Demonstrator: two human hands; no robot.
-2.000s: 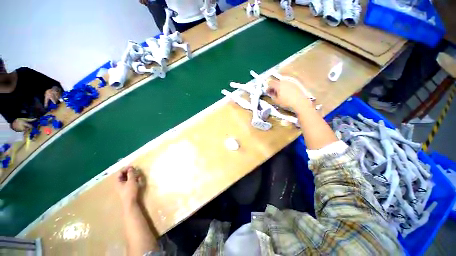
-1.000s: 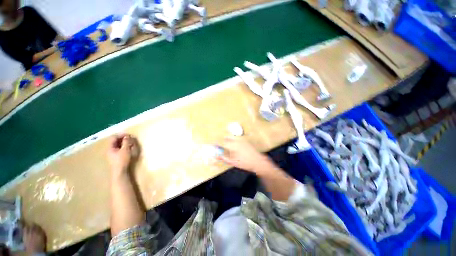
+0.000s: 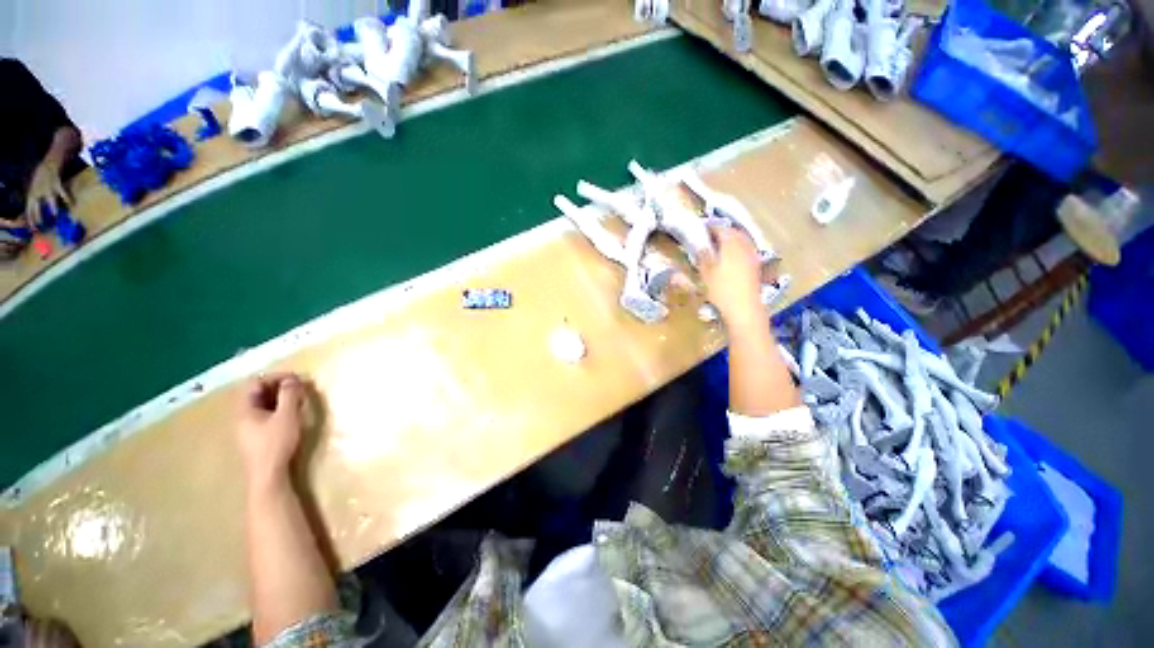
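Several light-grey arms (image 3: 680,215) lie in a loose pile on the bench ledge beside the green belt. My right hand (image 3: 734,272) is over the right side of this pile, fingers down among the arms; whether it grips one is hidden. My left hand (image 3: 276,411) rests curled on the ledge at left, with nothing visible in it. A small blue-and-white printed packet (image 3: 487,299) lies on the ledge between my hands. A small white round piece (image 3: 567,343) lies to the right of and nearer than the packet.
A white bottle-like piece (image 3: 831,200) lies at the ledge's far right. A blue crate (image 3: 1031,544) full of grey arms stands by my right side. Across the green belt (image 3: 304,241) are hollow bodies (image 3: 380,63), blue parts (image 3: 139,158) and another person's hand (image 3: 48,190).
My right hand moved from the arm pile to the middle of the ledge, then back to the pile. The printed packet now lies on the ledge. The arms are more spread out. My left hand stayed curled.
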